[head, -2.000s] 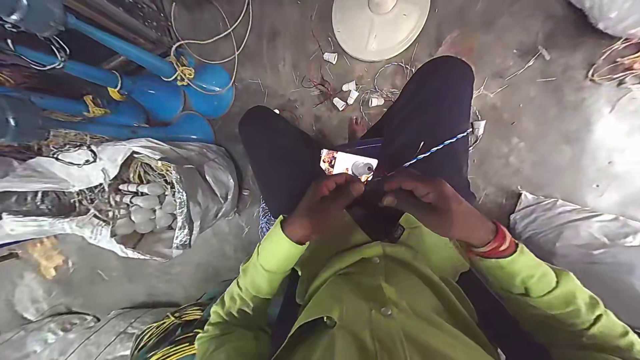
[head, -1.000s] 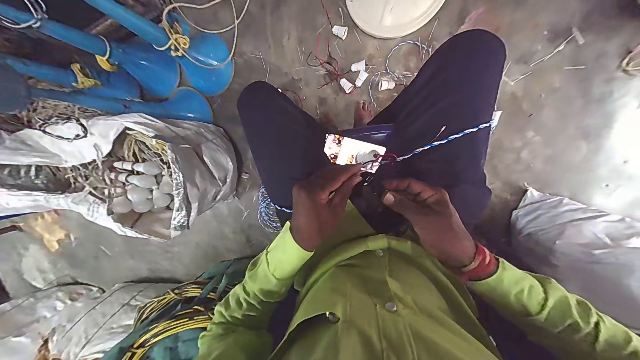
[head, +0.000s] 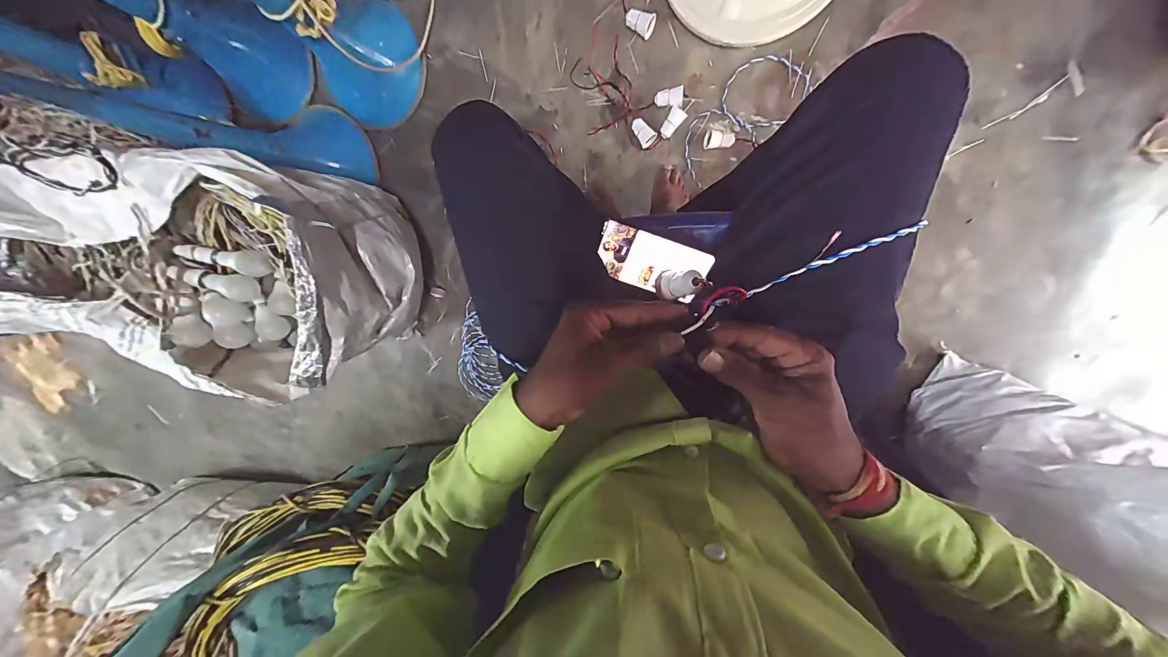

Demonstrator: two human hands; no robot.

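My left hand (head: 607, 351) and my right hand (head: 785, 392) meet over my lap with their fingertips close together. Between them runs the end of a twisted blue and white wire (head: 839, 258), which lies across my thigh on the right. My left fingers pinch its pale end; my right fingertips are at the same spot, and what they hold is partly hidden. Red and dark wire (head: 725, 297) loops just above the fingertips. Beyond my left hand lies a white printed card or box (head: 652, 255), with a small grey-white bulb holder or cap (head: 680, 284) at its lower right corner.
Small white caps (head: 671, 97) and loose wires lie on the floor ahead, near a cream round lid (head: 748, 18). At the left are blue funnel-shaped metal parts (head: 365, 64) and a sack (head: 365, 246) holding bulbs (head: 228, 310). Yellow-black cable (head: 283, 547) lies lower left; another sack (head: 1004, 411) is right.
My hands stay together at the wire. The red and dark wire loop now shows more plainly above my fingertips. The view has shifted somewhat.
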